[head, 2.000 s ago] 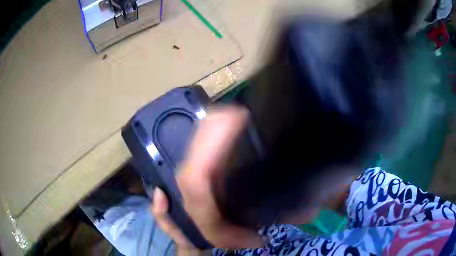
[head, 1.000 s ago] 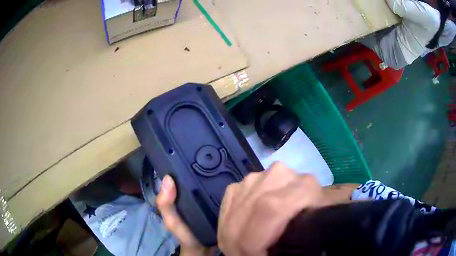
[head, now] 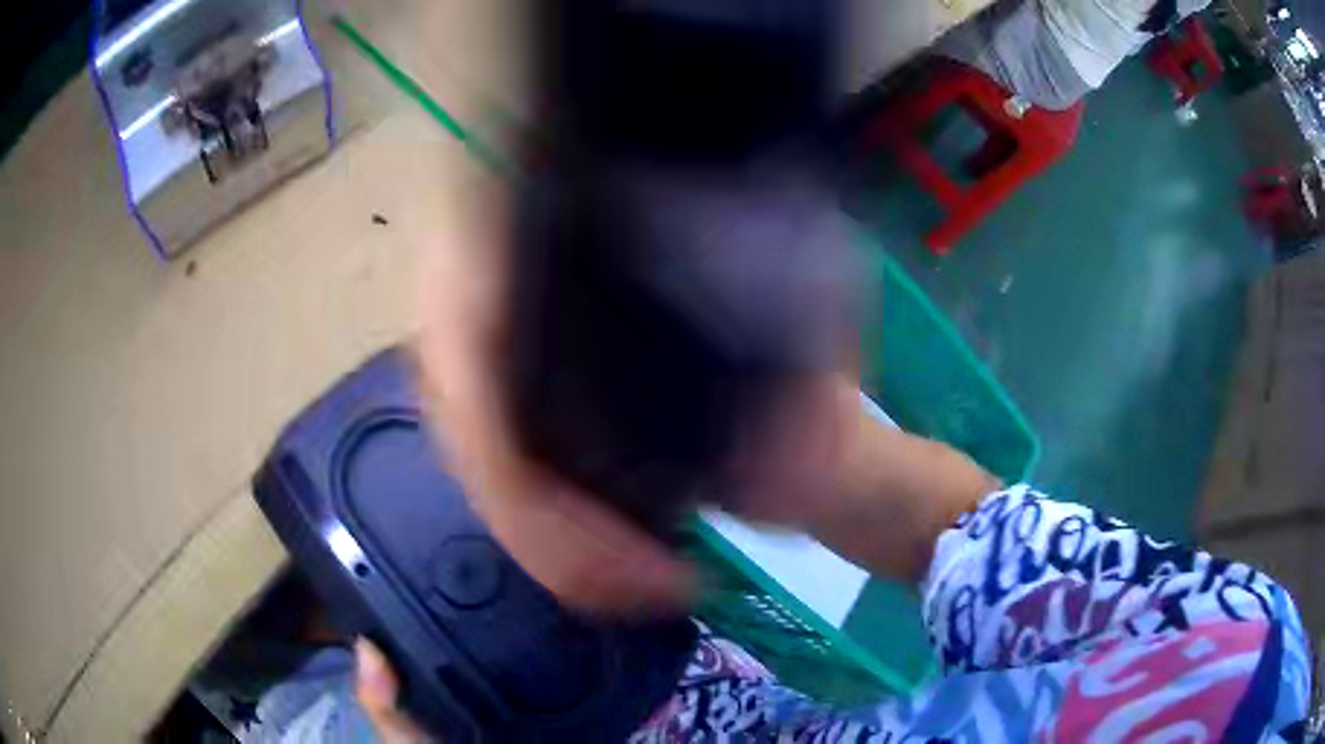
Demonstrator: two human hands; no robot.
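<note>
The black speaker housing lies tilted against the bench edge and my lap, its face with the raised oval loop and central circle up. My left hand holds its lower left side; only the fingertips show. My right hand is blurred above the housing's right part, closed around the thick dark electric screwdriver, which is close to the camera. The tool's tip and any screw cannot be made out. The hand and tool hide the housing's upper right part.
The screw feeder stands on the cardboard-covered bench, with a green strip beside it. A green crate with a white sheet is right of the housing. Beyond are a red stool and a person's pale clothing.
A second ago my right hand was low on the housing and no screwdriver showed; now it is raised with the dark tool in it. Housing and feeder appear further left and the feeder shows more fully.
</note>
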